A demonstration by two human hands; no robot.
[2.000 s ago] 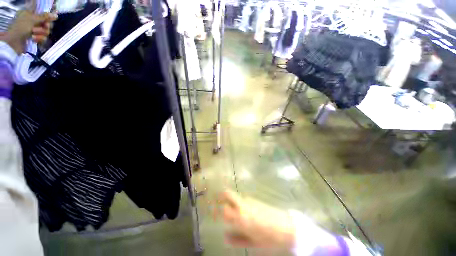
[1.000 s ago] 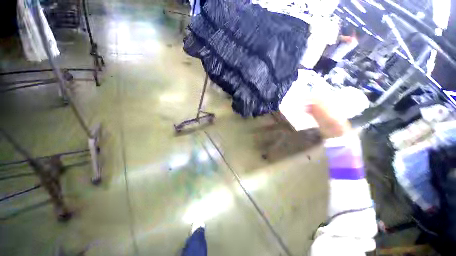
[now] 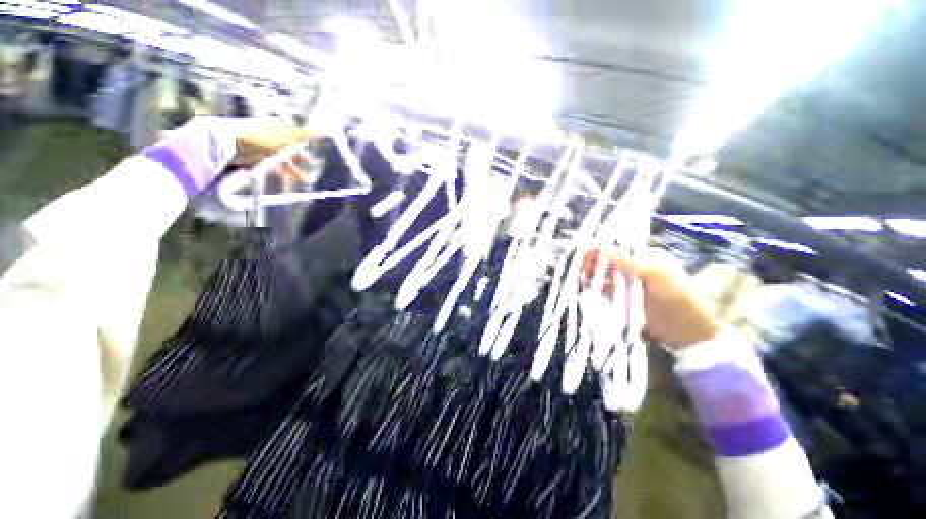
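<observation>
Black skirts with thin white stripes (image 3: 437, 426) hang in a row on white plastic hangers (image 3: 508, 264) across the middle. My left hand (image 3: 272, 144) is at the upper left, at the top of a white hanger that carries a separate black striped skirt (image 3: 239, 335). Its fingers are blurred, and whether they grip the hanger is unclear. My right hand (image 3: 655, 294) is at the right end of the row, its fingers closed around several white hangers. Bright glare hides the hanger hooks and most of the rail.
Dark garments and a pale bundle (image 3: 812, 309) are at the right, blurred. Other hanging garments (image 3: 127, 96) show at the far upper left. Greenish floor (image 3: 168, 294) shows at the left. Bright ceiling lights cross the top.
The view has swung from the floor and racks up to a row of hangers. My left hand, out of view one second ago, is at the upper left. My right hand now holds hangers.
</observation>
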